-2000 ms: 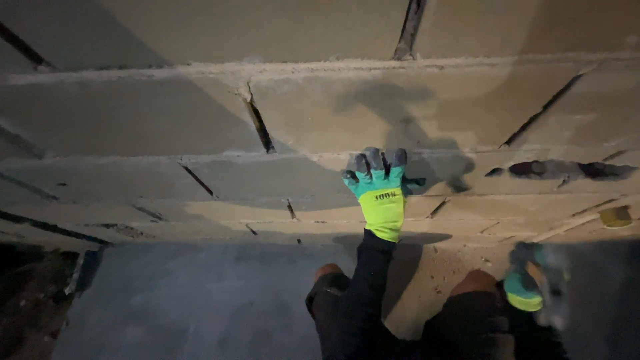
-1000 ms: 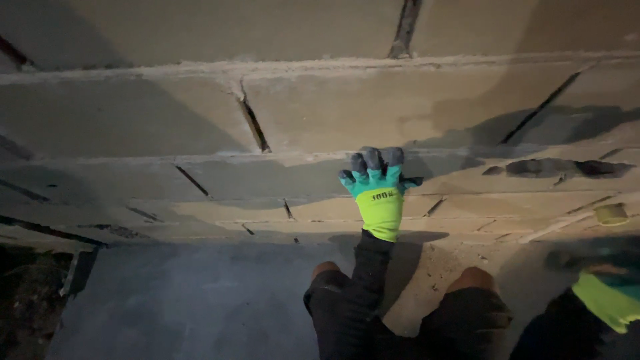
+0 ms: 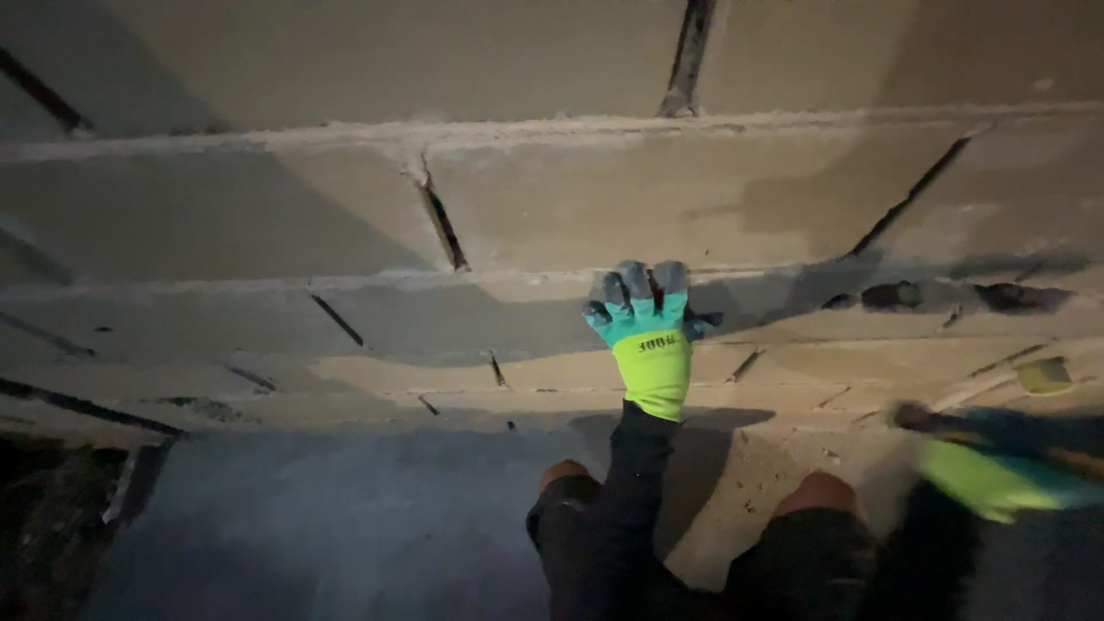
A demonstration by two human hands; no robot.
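Note:
My left hand [image 3: 647, 332], in a green and yellow knit glove with dark coated fingertips, rests against the block wall [image 3: 569, 194] with its fingers spread and nothing seen in it. Pale mortar joints run across the wall, and narrow dark gaps stand between the blocks. At the right edge my right hand [image 3: 1000, 457], in a matching glove, is strongly blurred. Something brownish shows beside its fingers, but what it is and whether the hand grips it cannot be made out.
Elongated holes [image 3: 893, 297] break the wall at right, near a small yellowish recess [image 3: 1044, 376]. Below lies a grey floor slab [image 3: 319, 526]. Both shoe tips [image 3: 819, 494] are close to the wall's foot, where crumbs of debris lie. A dark area borders the slab at left.
My right hand has moved from low beside my right shoe out toward the right edge. My left hand has stayed on the wall. The shadows on the wall have shifted.

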